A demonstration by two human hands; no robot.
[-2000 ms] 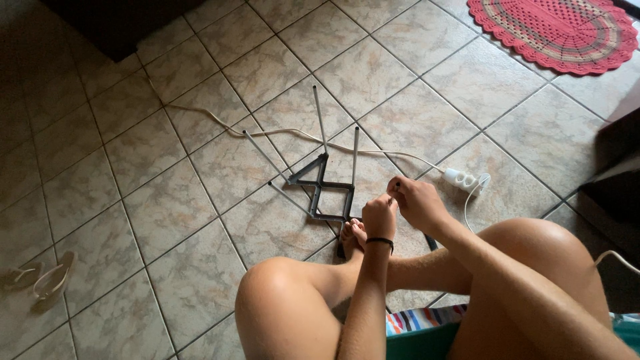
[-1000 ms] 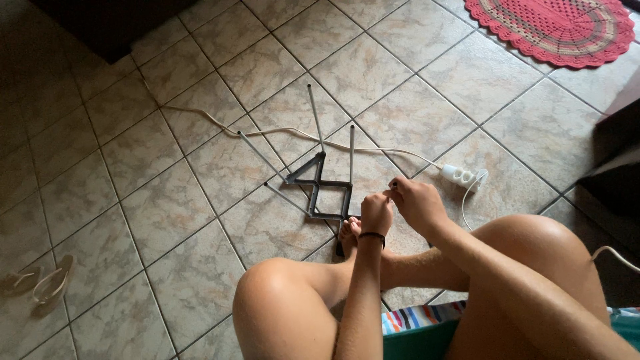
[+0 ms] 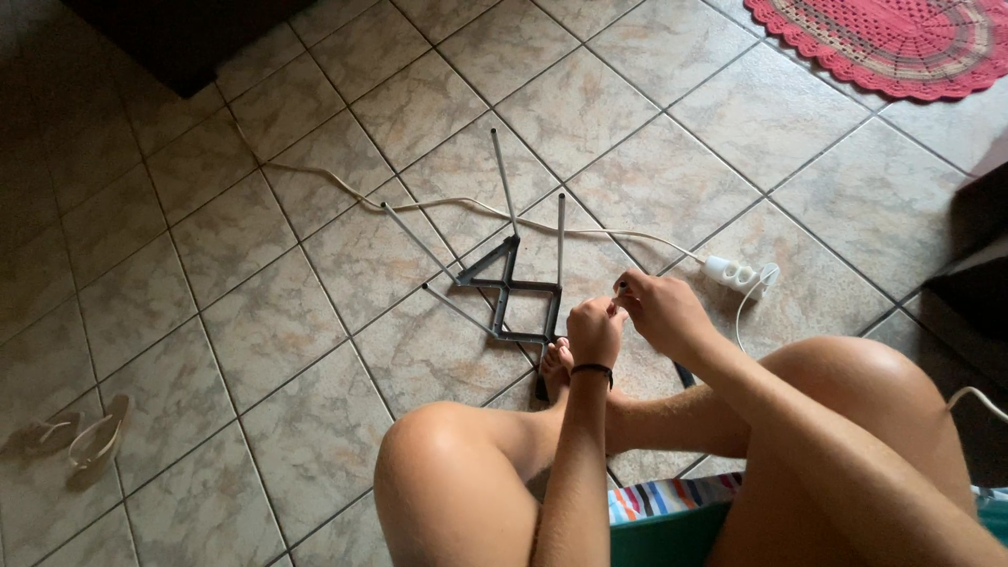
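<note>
My left hand (image 3: 595, 334), with a black band at its wrist, is closed and meets my right hand (image 3: 661, 309) above the floor. The fingers of both hands pinch a small thin piece with a dark end (image 3: 624, 288); most of it is hidden, and I cannot tell what it is. Just left of my hands, a black frame (image 3: 504, 303) made of a square and a triangle lies on the tiles. Several thin grey metal rods (image 3: 560, 240) stick out from its corners. Its lower end passes by my bare foot (image 3: 556, 370).
A white power strip (image 3: 736, 276) lies right of my hands, its cable (image 3: 465, 202) running left past the rods. Flip-flops (image 3: 102, 445) lie at lower left. A red crocheted rug (image 3: 906, 47) is at upper right, and dark furniture (image 3: 185, 47) stands at upper left.
</note>
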